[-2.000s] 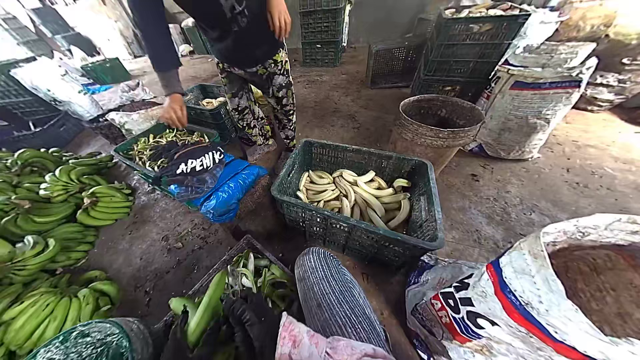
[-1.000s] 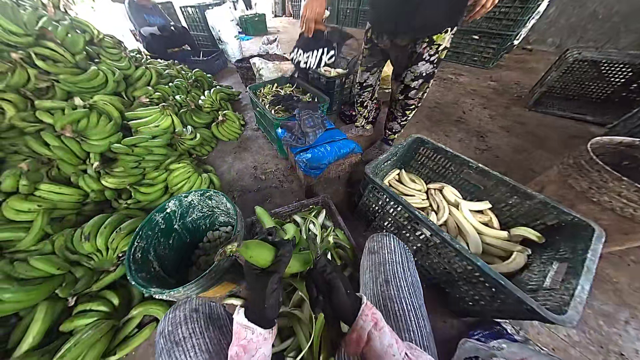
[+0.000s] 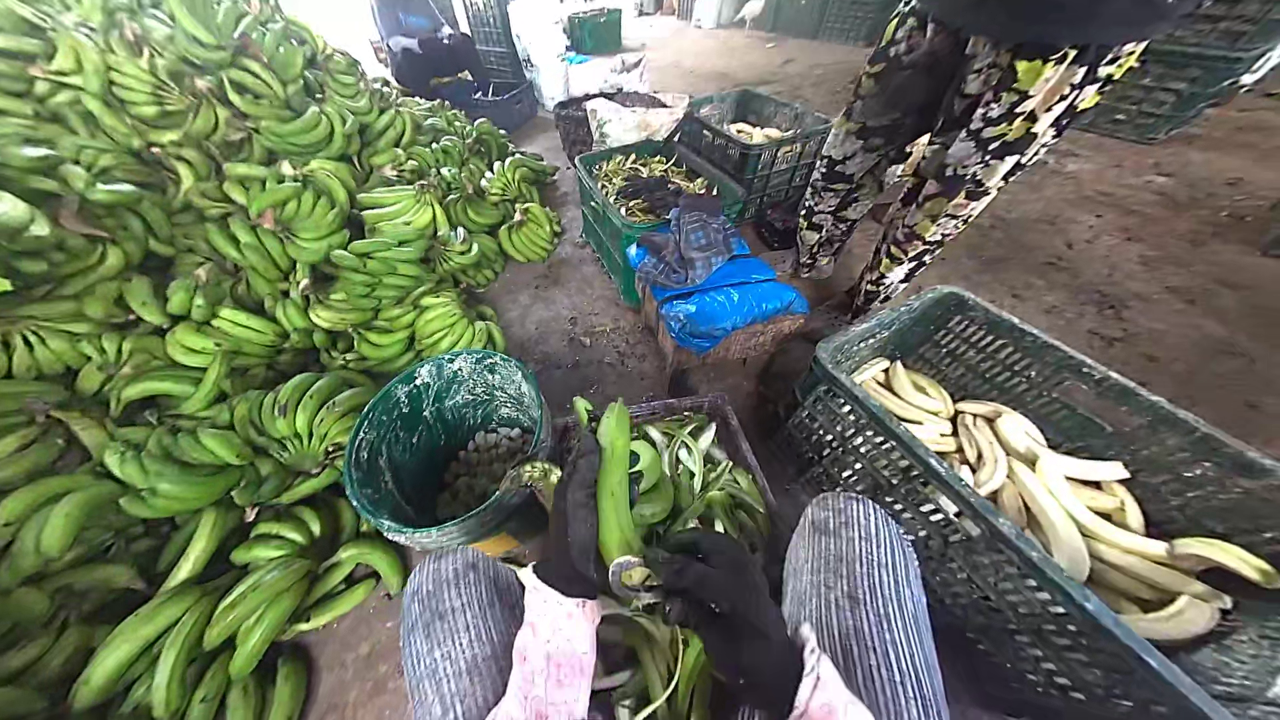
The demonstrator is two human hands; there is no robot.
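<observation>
My left hand (image 3: 575,515), in a black glove, holds a bunch of green bananas (image 3: 617,485) upright between my knees. My right hand (image 3: 725,600), also gloved in black, grips a small metal tool with a ring-like end (image 3: 633,575) against the lower end of the front banana. Beneath both hands is a dark crate (image 3: 745,440) of green peels (image 3: 705,475). Left of it stands a green bucket (image 3: 445,385) with stubby cut pieces low inside. To the right, peeled bananas (image 3: 1045,510) lie in a large green plastic crate (image 3: 1080,385).
A big heap of green bananas (image 3: 300,220) covers the left side. Ahead, a blue plastic-wrapped seat (image 3: 715,300) stands before a green crate of peels (image 3: 610,235). A person in patterned trousers (image 3: 910,150) stands behind the right crate; another person sits far back.
My hands were low over the peel crate at first, then raised a green banana; now the bunch is upright with the tool at its lower end. The view has swung left. The standing person's arms have left view.
</observation>
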